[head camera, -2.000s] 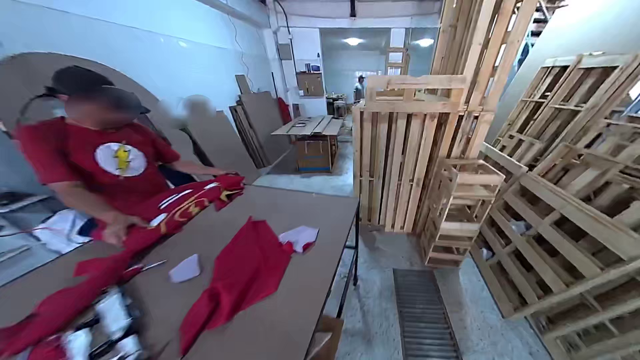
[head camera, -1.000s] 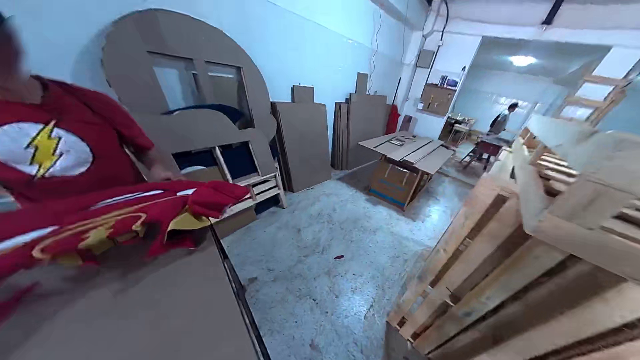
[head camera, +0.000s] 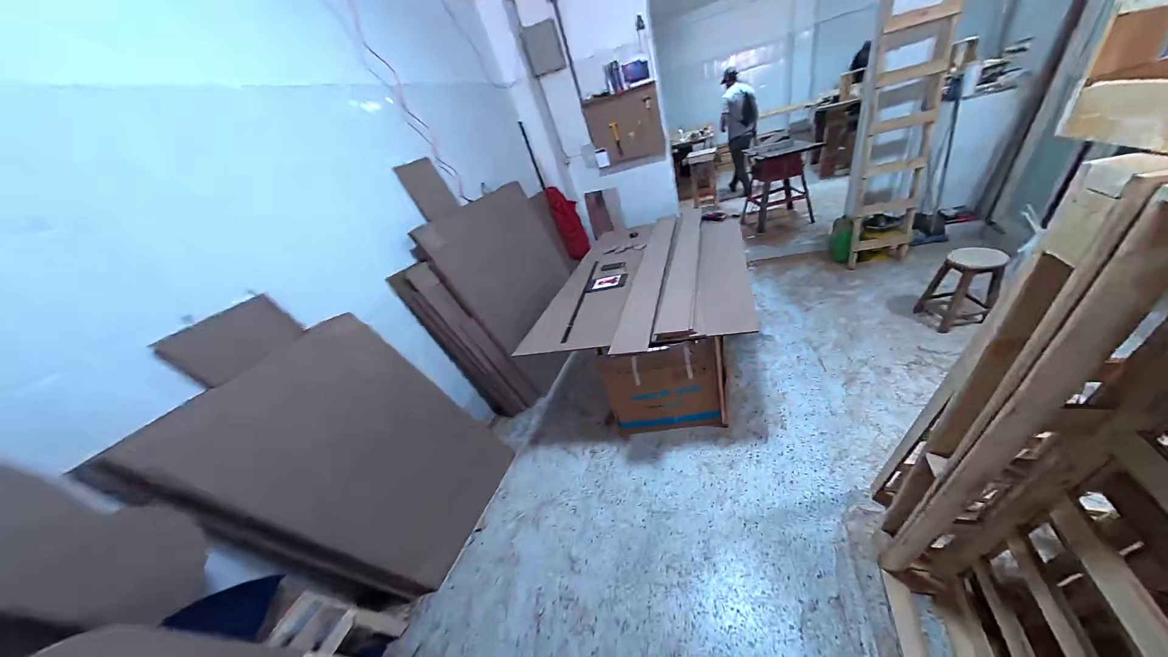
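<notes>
Neither my left hand nor my right hand shows in the head view. Ahead stands a work table topped with a brown board (head camera: 727, 283), and two long narrow board strips (head camera: 677, 274) lie along it. On its left part rest a dark straight strip (head camera: 579, 301) and a small card with a red mark (head camera: 606, 282). Under the tabletop is a cardboard box (head camera: 664, 388) with blue print. A red cloth (head camera: 567, 224) hangs beside the wall behind the table.
Brown panels (head camera: 310, 447) lean on the left wall, more panels (head camera: 493, 265) farther on. Wooden frames (head camera: 1031, 383) crowd the right. Beyond are a round stool (head camera: 976, 260), a wooden ladder (head camera: 903, 128), a dark stand (head camera: 780, 173) and a person (head camera: 738, 119). Speckled floor (head camera: 693, 529) runs between.
The view has moved forward, toward the board-topped table. The co-worker in a red shirt and the red cloth on the near table have left the view.
</notes>
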